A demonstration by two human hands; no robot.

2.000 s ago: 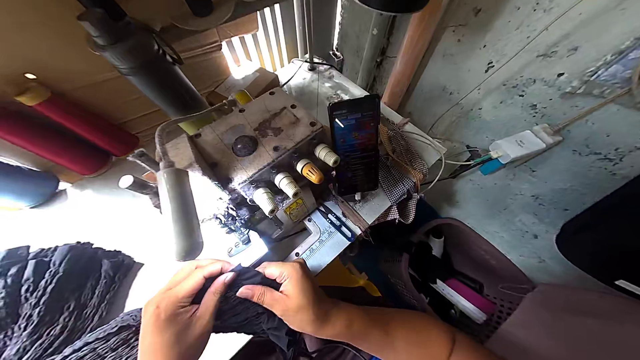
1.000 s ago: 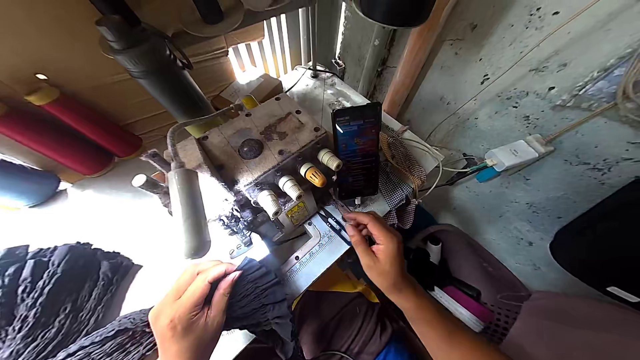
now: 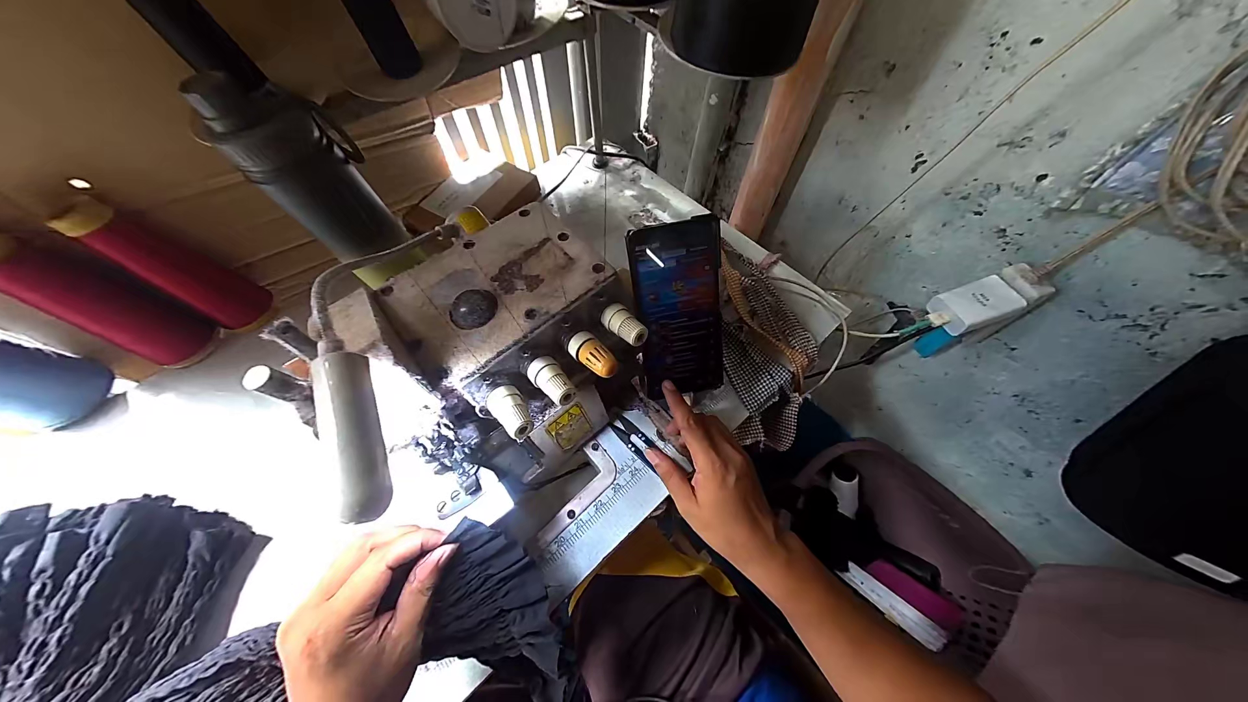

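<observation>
My left hand pinches the edge of a dark gathered fabric in front of the overlock sewing machine, close to its presser foot area. More of the dark fabric lies bunched at the far left. My right hand is spread, its index fingertip at the lower edge of an upright smartphone with a lit screen. Under that hand, thread snips lie on the machine's bed beside a printed ruler scale. Whether the fingers touch the snips or the phone, I cannot tell.
A work lamp hangs left of the machine's tension dials. Checked cloth and cables lie right of the phone. A plastic basket with assorted items stands at the lower right. Red thread cones are at the left, and a charger adapter is by the wall.
My right hand has left the fabric, where it was two seconds ago, and moved up and right to the snips and phone. My left hand still holds the fabric.
</observation>
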